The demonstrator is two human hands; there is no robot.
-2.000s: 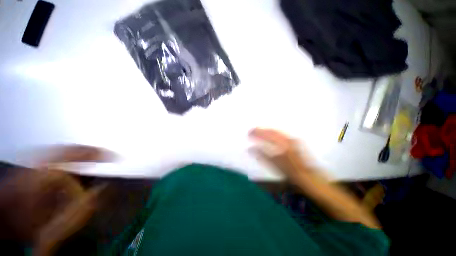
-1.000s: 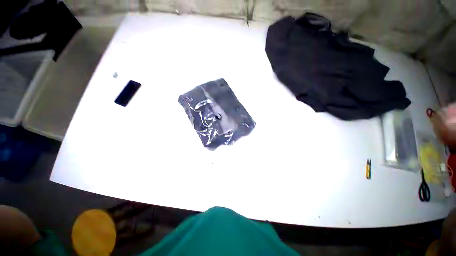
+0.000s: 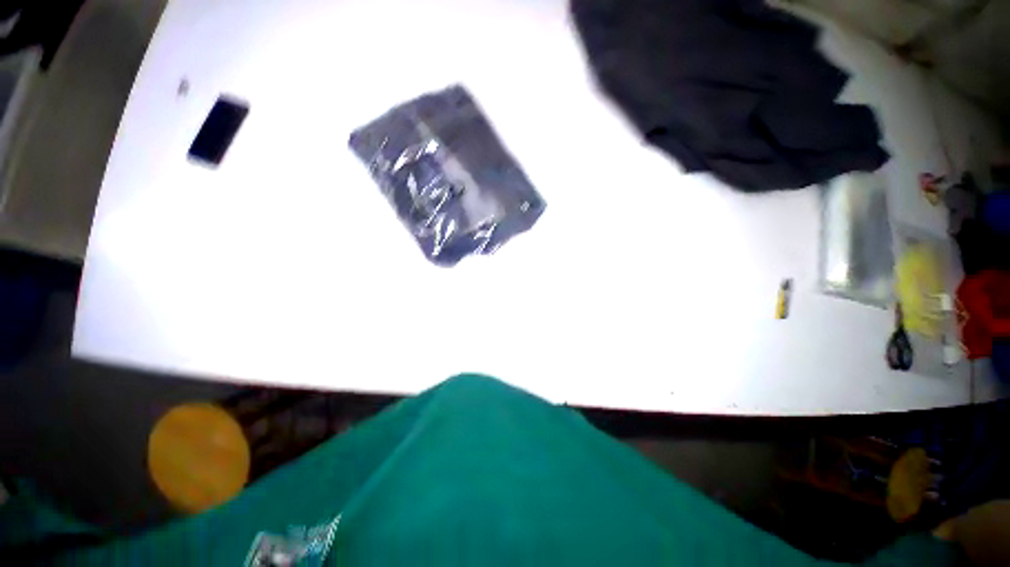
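A folded dark grey garment in a clear, shiny polybag [image 3: 449, 177] lies flat near the middle of the white table [image 3: 620, 321]. A paler grey patch shows through the wrinkled plastic. A loose dark garment pile [image 3: 742, 100] lies at the back right. No hand touches either. My left hand is out of the picture; only green sleeve cloth shows at the lower left. At the lower right corner, bare skin beyond my green sleeve, apparently my forearm, is cut off by the edge. My right hand is not visible.
A phone [image 3: 218, 131] lies at the left. Small yellow snips [image 3: 783, 299], flat clear bags [image 3: 856, 238], black scissors [image 3: 898, 346] and a packet with yellow contents [image 3: 917, 277] lie at the right. Yellow-topped stools [image 3: 199, 456] stand below the front edge.
The view has shifted, and my blurred right hand has left the right edge. My left hand, blurred at the left earlier, is gone too. The bagged garment still lies flat on the table.
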